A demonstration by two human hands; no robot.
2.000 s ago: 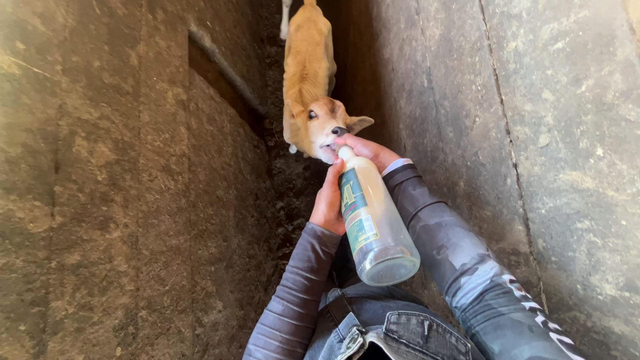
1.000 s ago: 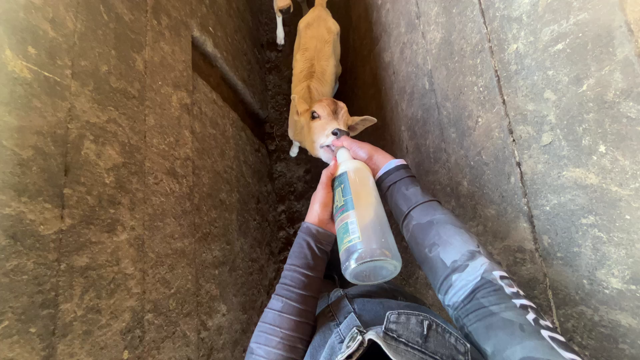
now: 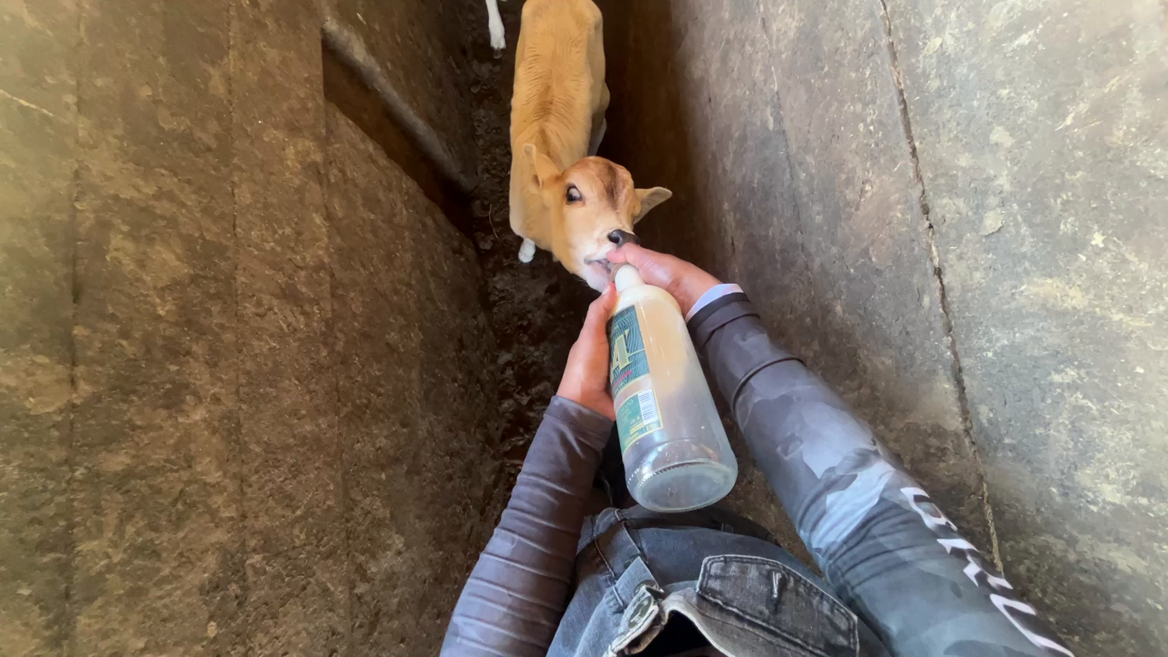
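A clear glass bottle (image 3: pixel 684 392) with a green label and whitish residue inside slants away from me, its neck toward a tan calf (image 3: pixel 557 91). The calf's mouth is at the bottle's tip, its head turned up. My left hand (image 3: pixel 590 360) holds the bottle's side from the left, its fingers partly hidden behind the glass. My right hand (image 3: pixel 666 272) closes around the neck at the calf's mouth, just below its dark nose. Whether a teat sits on the bottle is hidden by the fingers and the muzzle.
High, stained walls stand close on both sides, the left wall (image 3: pixel 182 365) and the right wall (image 3: pixel 1049 274). Dark, littered ground (image 3: pixel 534 315) lies between them. A pole (image 3: pixel 392 96) runs along a gap in the left wall. Another animal's white leg (image 3: pixel 495 26) shows at the top.
The second animal's legs, seen more fully one second ago, have mostly left the view at the top. Both hands keep their hold on the bottle at the calf's mouth.
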